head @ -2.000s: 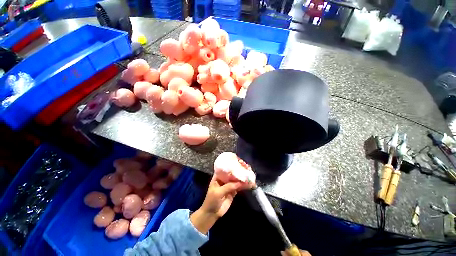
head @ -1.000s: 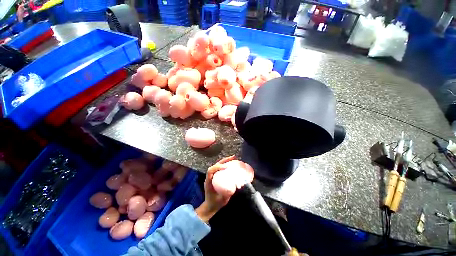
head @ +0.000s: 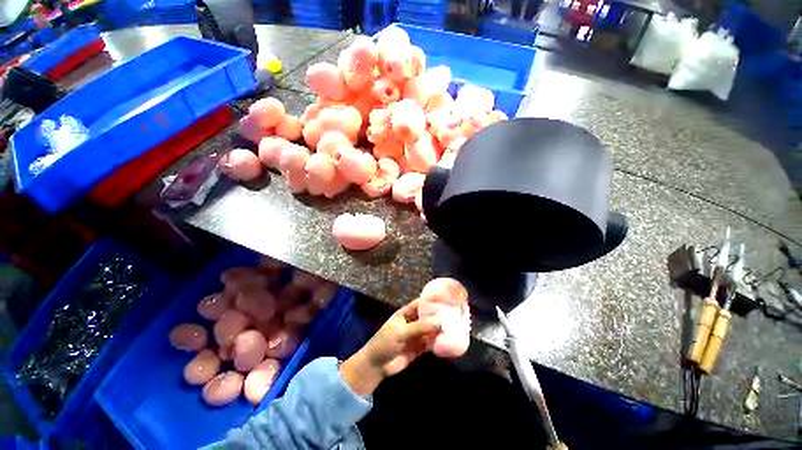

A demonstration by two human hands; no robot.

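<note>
My left hand (head: pixel 393 341), in a light blue sleeve, holds a pink doll head (head: pixel 446 318) over the bench's front edge. The long silvery hand iron (head: pixel 525 369) points up at the right, its tip apart from the head. Its handle end is cut off by the bottom edge, and my right hand hardly shows there, so its grip cannot be made out. One doll head (head: pixel 359 231) lies alone on the speckled bench (head: pixel 264 233). Many others are heaped (head: pixel 339 123) behind it.
A black drum-shaped fan (head: pixel 526 193) stands right by my hand. Two wooden-handled irons (head: pixel 710 334) lie at right by a dark block and cords. Blue bin (head: pixel 149 378) below left holds pink pieces; another has dark shiny items. Blue tray (head: pixel 158 110) sits over a red one.
The iron's tip has come out of contact with the held head and moved right. My left hand has turned the head and moved slightly right. The camera view has shifted a little.
</note>
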